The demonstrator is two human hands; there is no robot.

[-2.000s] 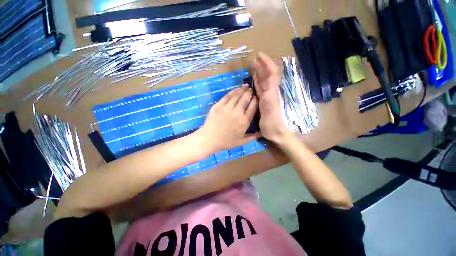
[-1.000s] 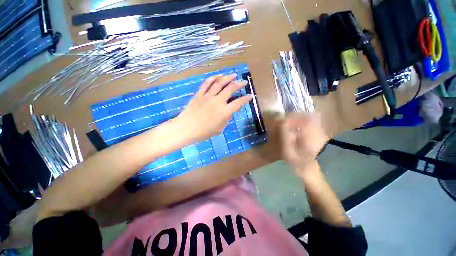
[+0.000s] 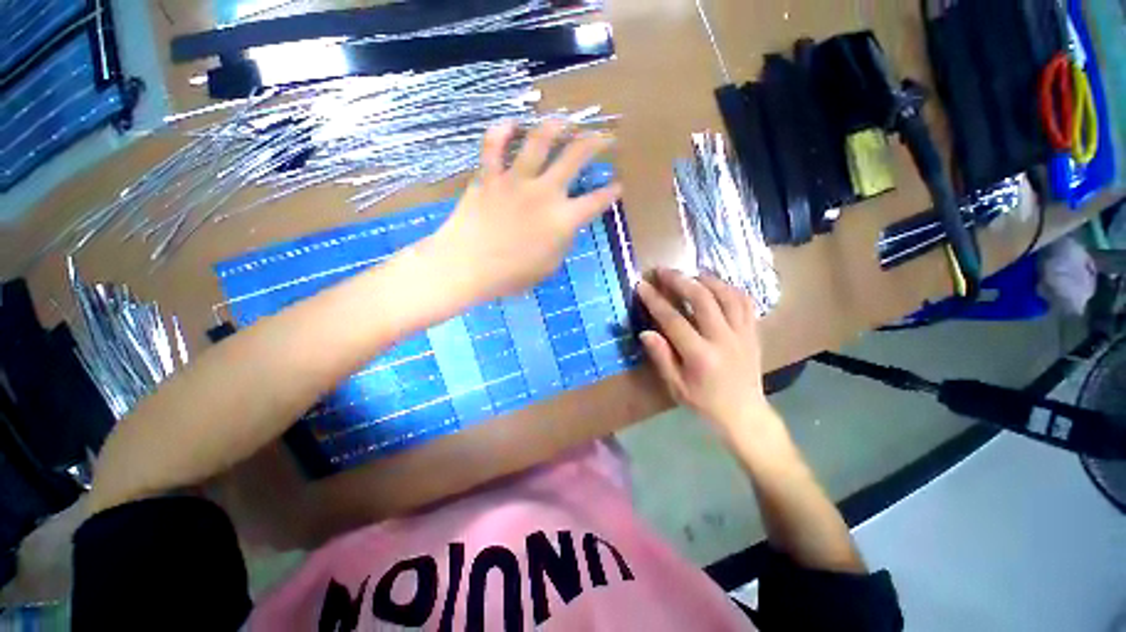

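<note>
A blue solar cell panel [image 3: 459, 370] with pale lines lies in front of me. A black insulating strip [image 3: 624, 247] lies along its right end; part of the left end is hidden under my left forearm. My left hand [image 3: 531, 204] is over the panel's upper right part, fingers spread and empty, fingertips towards the ribbon pile. My right hand [image 3: 701, 331] is at the panel's right end, fingers bent, fingertips at the lower part of the black strip. No grip shows.
Long silver ribbons [image 3: 395, 124] lie beyond the panel, short ribbons [image 3: 729, 222] to its right and more [image 3: 124, 346] left. Black strips [image 3: 772, 148], a soldering iron [image 3: 932, 173], a yellow sponge [image 3: 869, 163] and looped scissors handles [image 3: 1084, 117] lie right. A fan [image 3: 1099, 426] stands lower right.
My hands were together at the panel's right end, then parted. My left hand has moved up and left; my right hand moved off the panel and is back at its right end.
</note>
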